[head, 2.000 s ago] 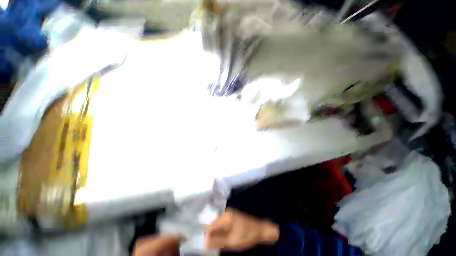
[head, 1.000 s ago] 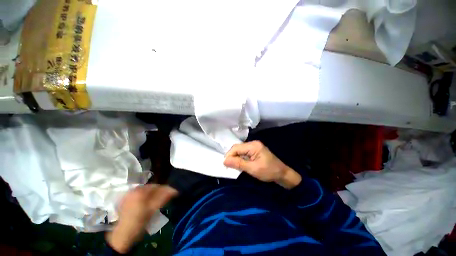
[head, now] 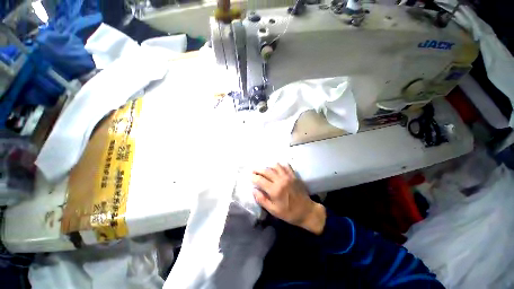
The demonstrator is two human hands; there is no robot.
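Observation:
A white garment piece [head: 205,237] lies over the table's front edge and hangs down toward my lap. Its upper part merges with the overexposed white table. More white cloth [head: 332,104] is bunched beside the presser foot [head: 252,104], under the sewing machine head [head: 360,56]. My right hand [head: 284,195] rests on the white cloth at the table's front edge, fingers bent over it; glare hides whether it pinches the cloth. My left hand is not in view.
Long white strips [head: 84,121] lie at the left by cardboard with yellow printed tape [head: 115,169]. Black-handled scissors [head: 426,128] lie at the table's right end. White piece stacks [head: 468,226] sit at the lower right. A tension dial [head: 266,51] is on the machine head.
The view has tilted up to the machine. My right hand has moved from the cloth over my lap up to the table edge. My left hand, blurred at lower left before, has left the picture.

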